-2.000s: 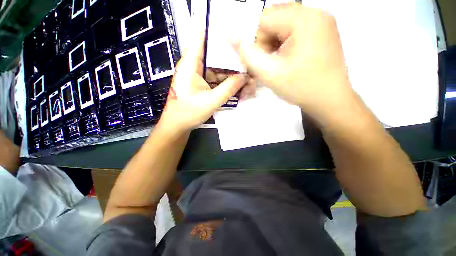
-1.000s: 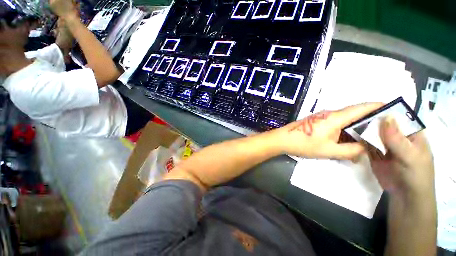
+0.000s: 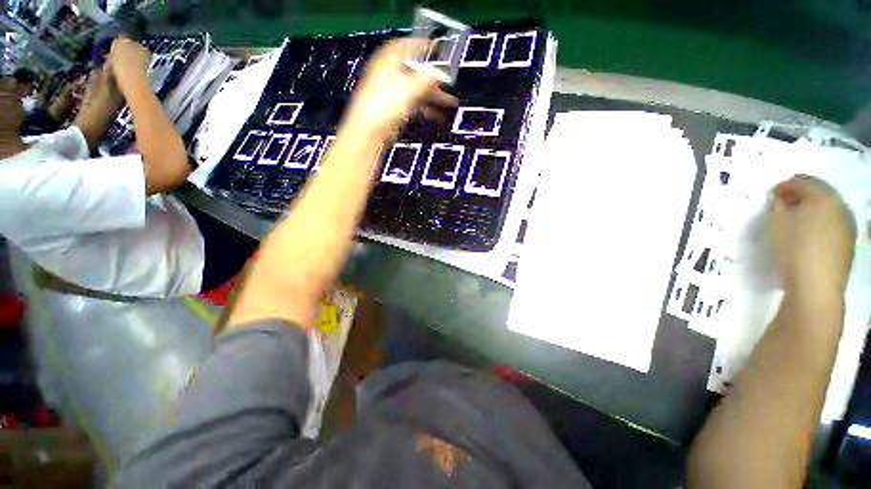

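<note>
My left hand (image 3: pixel 396 86) is over the back of the black parts tray (image 3: pixel 377 215) and holds a blurred, thin phone part with a white rectangular border (image 3: pixel 460 33), tilted at the fingertips. The tray holds rows of dark parts, several with white window frames. My right hand (image 3: pixel 812 224) is at the far right, fingers curled over the second white sheet stack (image 3: pixel 754 329); whether it pinches anything cannot be seen. The white die-cut sheet stack (image 3: pixel 606 229) lies between the tray and the right stack.
A person in a white shirt (image 3: pixel 86 215) works at the left, with arms raised over another black tray and white sheets. A green ledge (image 3: pixel 669 48) runs behind the bench. A cardboard box with a plastic bag (image 3: pixel 334 353) stands below the bench edge.
My hands have moved apart. My left hand has gone left over the tray with the phone part; my right hand has let go of it and moved right to the second stack.
</note>
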